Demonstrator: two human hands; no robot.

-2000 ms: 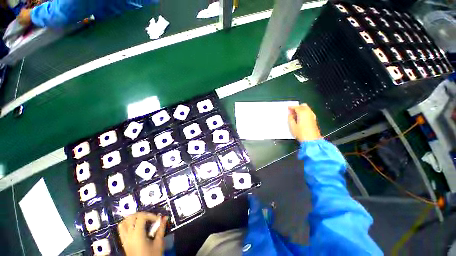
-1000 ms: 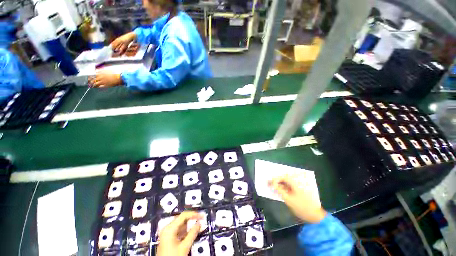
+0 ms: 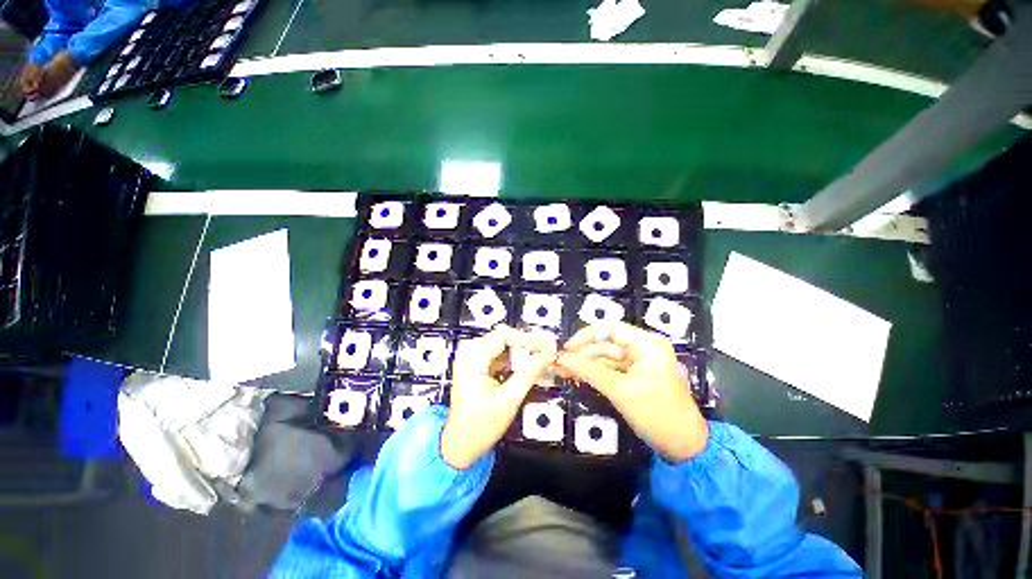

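The glossy black blister tray [image 3: 455, 282] lies in front of me, with small off-white rounded squares with dark round centres in its pockets, such as one white part [image 3: 544, 421]. My left hand [image 3: 495, 379] and my right hand [image 3: 634, 373], both bare, meet at the fingertips above the tray's lower middle. My left thumb and fingers pinch a small pale white part, mostly hidden. My right fingertips touch or nearly touch it; whether they hold anything is too small to tell. The hands cover some pockets.
A slanted white sheet [image 3: 801, 336] lies right of the tray, a narrower one [image 3: 250, 305] left. Black tray stacks [image 3: 62, 249] stand at both sides. A metal post [image 3: 894, 141] rises at right. A crumpled cloth [image 3: 192, 435] is lower left. A coworker's hands show at upper left beyond the green belt [image 3: 588, 130].
My right hand has left the white sheet and come to my left hand over the tray. The sheet looks more slanted. The view has turned left and down.
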